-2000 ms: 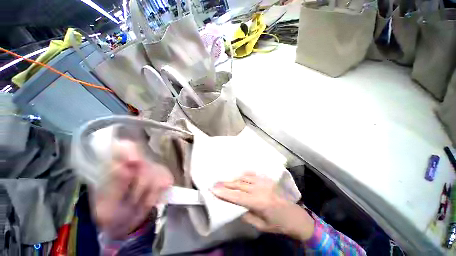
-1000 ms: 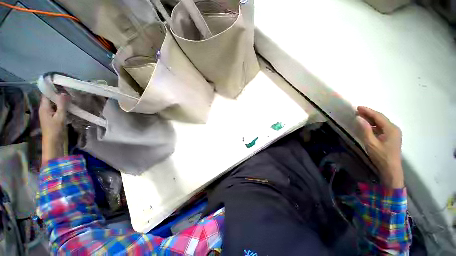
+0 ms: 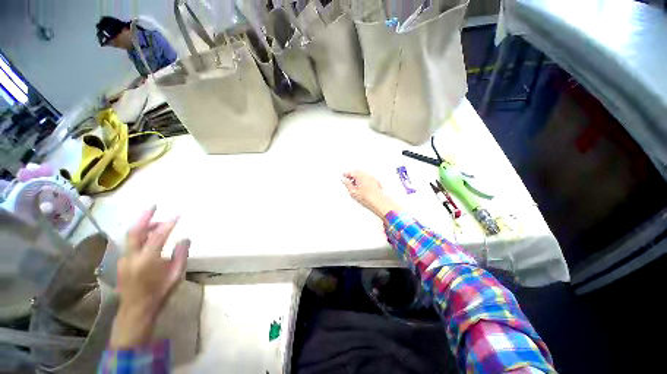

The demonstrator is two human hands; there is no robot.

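Note:
My left hand (image 3: 150, 266) is raised at the lower left in front of the bags, fingers spread, holding nothing. My right hand (image 3: 366, 191) is low over the white-covered table (image 3: 292, 219), fingers loosely curled with a small gap to the thumb; nothing shows in it. A beige tote bag (image 3: 179, 314) stands at the lower left, partly behind my left hand. To the right of my right hand lie a small purple tool (image 3: 405, 180), a red-and-black tool (image 3: 446, 199) and a green-handled tool (image 3: 461, 186) with a dark shaft.
Several beige tote bags (image 3: 219, 102) stand along the table's far side. A yellow bag (image 3: 110, 157) and a pink-white fan (image 3: 47, 204) are at the left. A person (image 3: 150, 51) is at the far left. Another covered table (image 3: 592, 51) is at the right.
The view has swung up and right to the main table and tools. My left hand has let go of the bag's handles. My right hand is now further over the table.

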